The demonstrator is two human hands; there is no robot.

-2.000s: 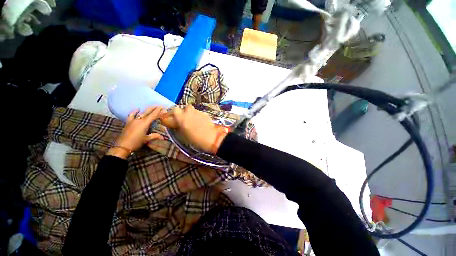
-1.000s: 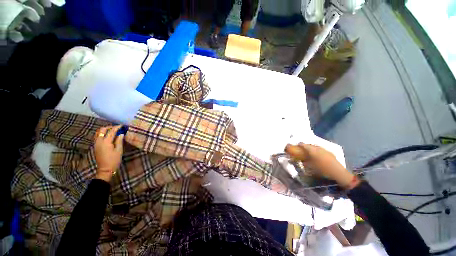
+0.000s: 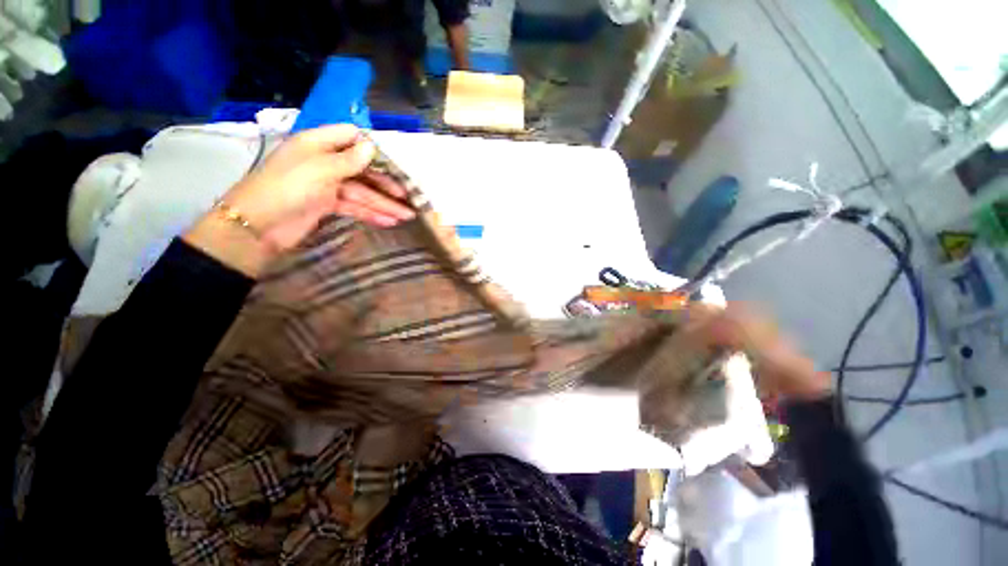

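Note:
The tan checked garment [image 3: 420, 321] is lifted and stretched across the white pressing table [image 3: 553, 188], blurred in places. My left hand [image 3: 315, 188] grips its upper edge between thumb and fingers, raised at the left. My right hand [image 3: 763, 343] is blurred at the garment's right end and appears to hold it. The steam iron [image 3: 636, 296], with its orange-brown handle, rests at the table's right side behind the cloth, with neither hand on it. The garment hides the pale sleeve board.
A blue bar [image 3: 334, 94] crosses the table's far left. A dark hose [image 3: 912, 287] loops at the right by the wall. A yellow stool [image 3: 484, 102] and a person's arm [image 3: 455, 42] are beyond the table. A blue strip [image 3: 469, 231] lies on the table.
My right hand has let go of the iron and moved to the garment's right end. My left hand has risen with the cloth, which is now lifted off the sleeve board.

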